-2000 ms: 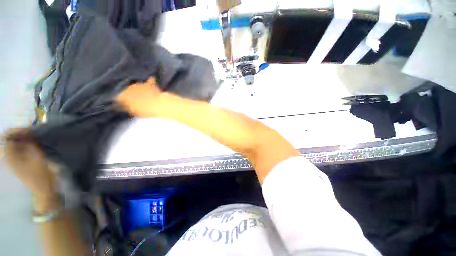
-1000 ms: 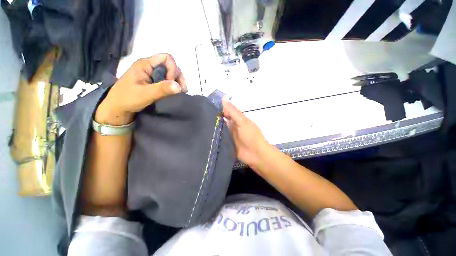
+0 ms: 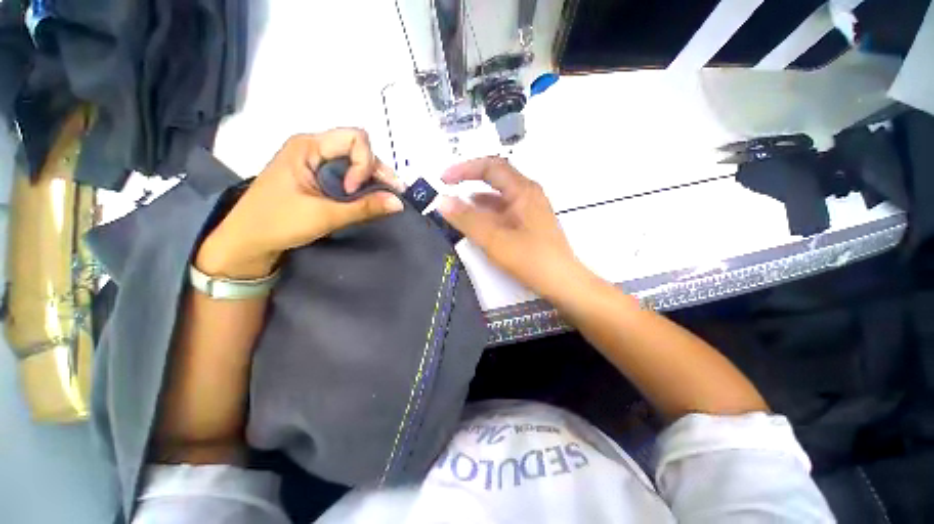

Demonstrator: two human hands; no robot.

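A dark grey garment (image 3: 348, 338) hangs over the table's front edge, with a yellow and blue stitch line down its right side. My left hand (image 3: 307, 194) grips its folded upper edge between thumb and fingers. A small black label (image 3: 420, 193) with a pale mark sits at that edge, between my hands. My right hand (image 3: 502, 215) is just right of the label, thumb and fingers apart; I see nothing held in it. The needle and presser foot area (image 3: 459, 121) is beyond the label, with no cloth under it.
A dark coiled tension part (image 3: 502, 97) stands beside the needle. Black labels (image 3: 794, 189) lie by a dark holder (image 3: 768, 146) at the right. Dark garments (image 3: 143, 82) are heaped at the upper left, above a shiny tan wrapped object (image 3: 46, 297). A measuring tape (image 3: 717, 281) runs along the table's front edge.
The garment was gathered at the left, then drawn in front of the wearer. In the last second, my right hand has come off the garment edge and opened, and the label shows more clearly.
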